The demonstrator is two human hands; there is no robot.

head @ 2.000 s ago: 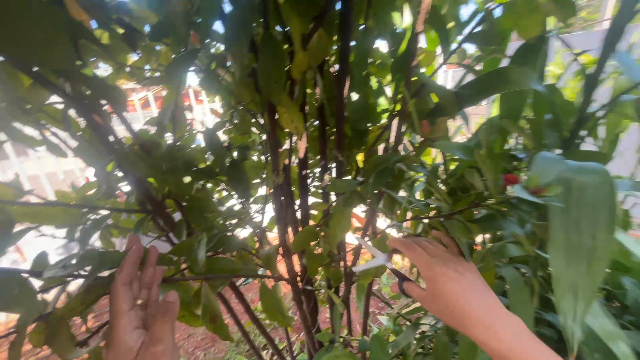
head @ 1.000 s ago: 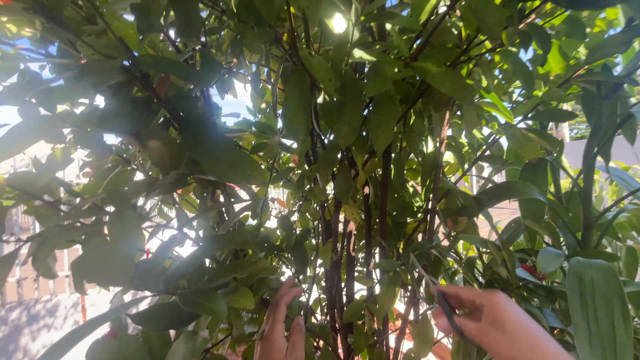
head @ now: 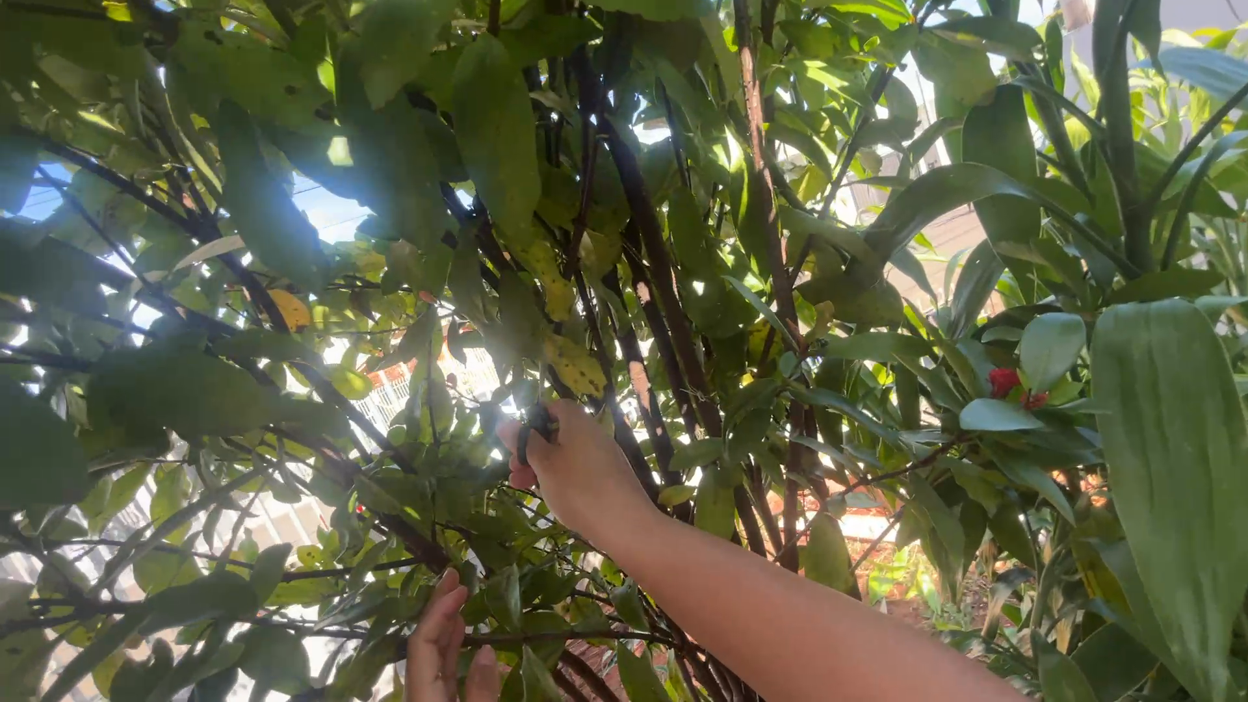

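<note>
My right hand (head: 575, 463) reaches into the middle of a leafy shrub (head: 673, 292), its fingers around the black handles of scissors (head: 536, 429). Glare and leaves hide the blades. Just above the hand hangs a yellowing, spotted leaf (head: 575, 366). Lower down, at the bottom edge, my left hand (head: 448, 643) is partly in view with its fingers raised and apart, beside a thin, roughly level branch (head: 565, 637). Nothing shows between the left fingers.
Several dark upright stems (head: 673, 322) stand close together behind my right hand. On the right are a broad strap-like leaf (head: 1170, 478) and a small red flower (head: 1004, 382). Branches spread across the left side, with a pale fence (head: 292, 526) behind them.
My right hand, with the scissors, has moved left across the upright stems and deeper into the foliage. The left hand stays low. The view has shifted.
</note>
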